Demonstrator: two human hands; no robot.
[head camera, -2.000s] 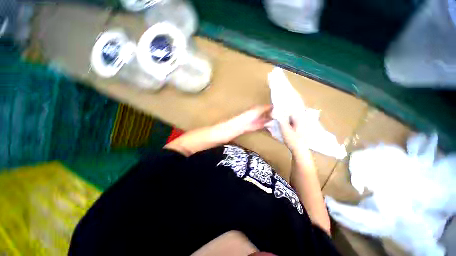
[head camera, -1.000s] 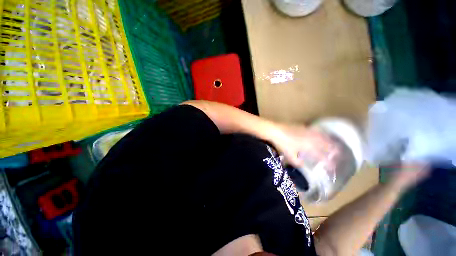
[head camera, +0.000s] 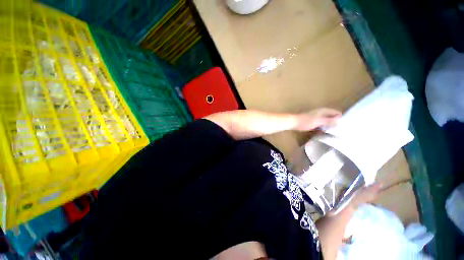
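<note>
A clear canister unit (head camera: 330, 175) lies tilted over the cardboard sheet (head camera: 300, 76), close to my black shirt. A white poly bag (head camera: 381, 127) covers its far end; the near end with white parts shows outside the bag. My left hand (head camera: 323, 120) grips the bag's edge at the upper side of the opening. My right hand (head camera: 358, 198) is at the lower side of the canister and the bag's mouth, blurred and partly hidden, so its grip is unclear.
A white bag pile (head camera: 379, 236) lies at lower right. The green conveyor belt (head camera: 407, 56) runs along the right with bagged canisters (head camera: 450, 86). A red stool-like block (head camera: 210, 94), a yellow crate (head camera: 76, 167) and a green crate (head camera: 137, 81) stand at left. Another white round part (head camera: 247, 4) is at the top.
The bag, earlier held open away from the canister on the right, now covers the canister's far end. My left hand has moved from the canister to the bag's edge. The view has turned.
</note>
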